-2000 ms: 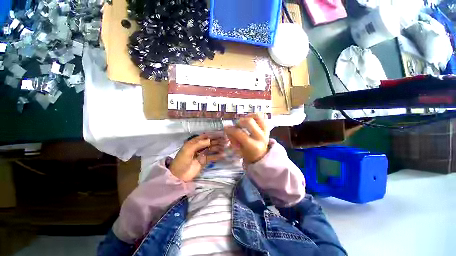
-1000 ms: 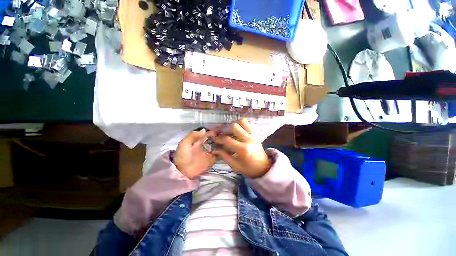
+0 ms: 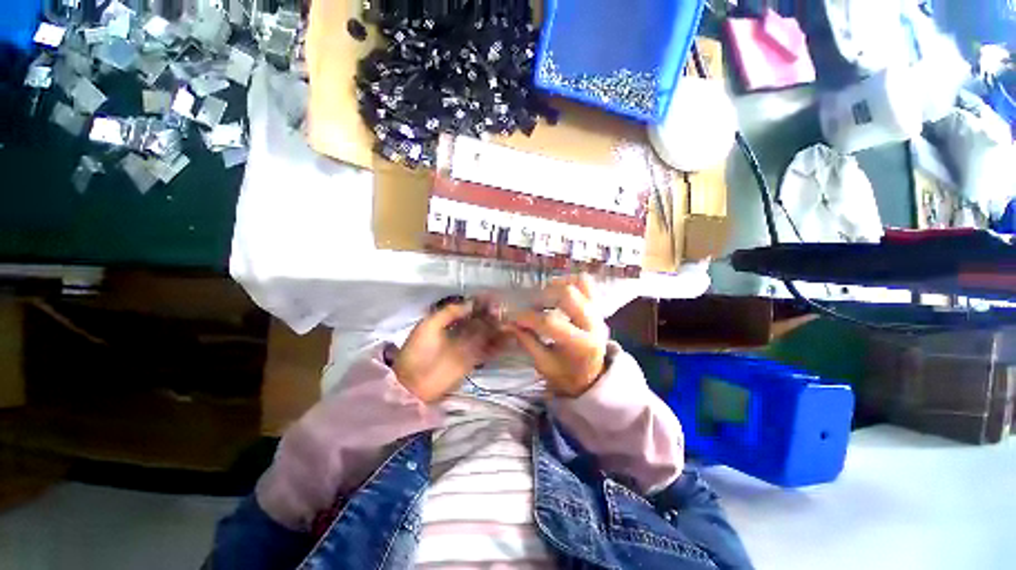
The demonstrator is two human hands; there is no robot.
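Note:
My left hand (image 3: pixel 438 347) and my right hand (image 3: pixel 560 334) are close together in front of my body, just below the near edge of the assembly jig. Their fingertips meet around something small and dark, too blurred to name. The assembly jig (image 3: pixel 535 203), a reddish-brown bar with pale metal strips, lies on the cardboard sheet (image 3: pixel 399 212). Small metal and dark pieces sit in the slots of its near strip.
Black plastic parts (image 3: pixel 446 72) lie behind the jig, metal plates (image 3: pixel 156 100) at left. Behind right are the screw tray (image 3: pixel 618 56), white lid (image 3: pixel 693 125) and pink pad (image 3: pixel 770 51). The electric screwdriver (image 3: pixel 891 258) hangs at right above a blue stool (image 3: pixel 769 418).
The view has shifted, so the bench things sit differently in the picture. My hands stay together at the jig's near side, with the fingers moved slightly. The screwdriver has swung a little.

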